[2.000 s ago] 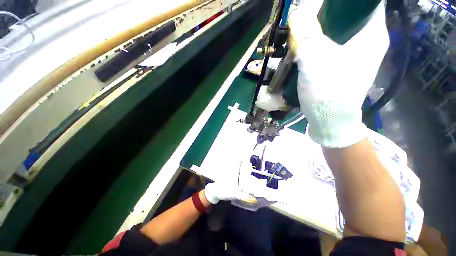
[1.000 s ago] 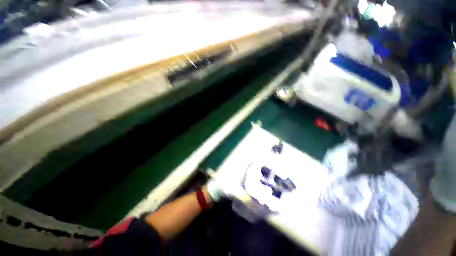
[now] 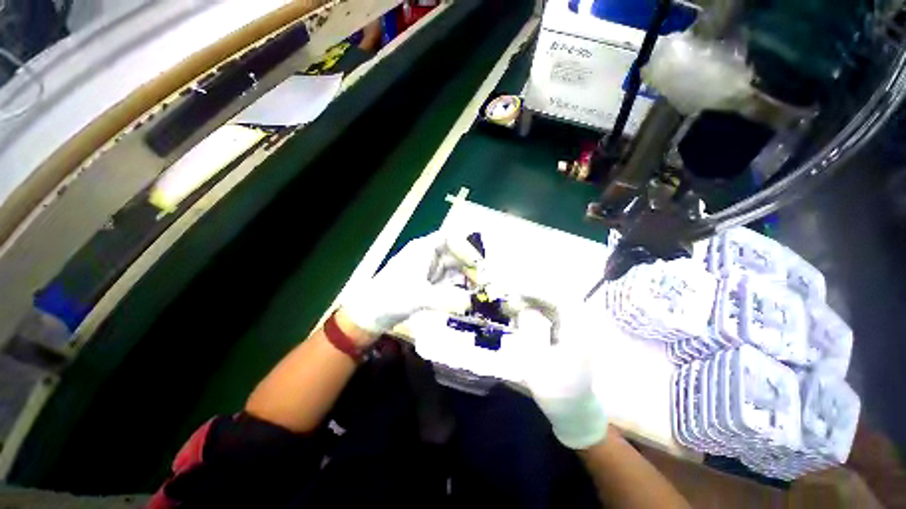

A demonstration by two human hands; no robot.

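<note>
A white socket housing (image 3: 447, 350) lies at the front edge of the white work board (image 3: 509, 231), with dark internal parts (image 3: 487, 320) in it. My left hand (image 3: 402, 285), in a white glove, is at the housing's left side, its fingers over the dark parts. My right hand (image 3: 556, 363), gloved too, is at the housing's right side with its fingertips by the parts. Both hands hold the housing between them; glare hides the exact finger contacts. The auto-feed screwdriver (image 3: 651, 189) hangs at the upper right, not held.
Nested stacks of white socket covers (image 3: 740, 398) stand at the right. A white machine (image 3: 581, 75) and a tape roll (image 3: 503, 109) are at the back, with a small red part (image 3: 579, 162) on the green bench. The dark-green conveyor (image 3: 268, 258) runs along the left. A person's arm (image 3: 372, 34) shows beyond it.
My right hand has let go of the screwdriver and come down to the housing. My left hand has moved onto the dark parts. The screwdriver hangs further right than two seconds ago.
</note>
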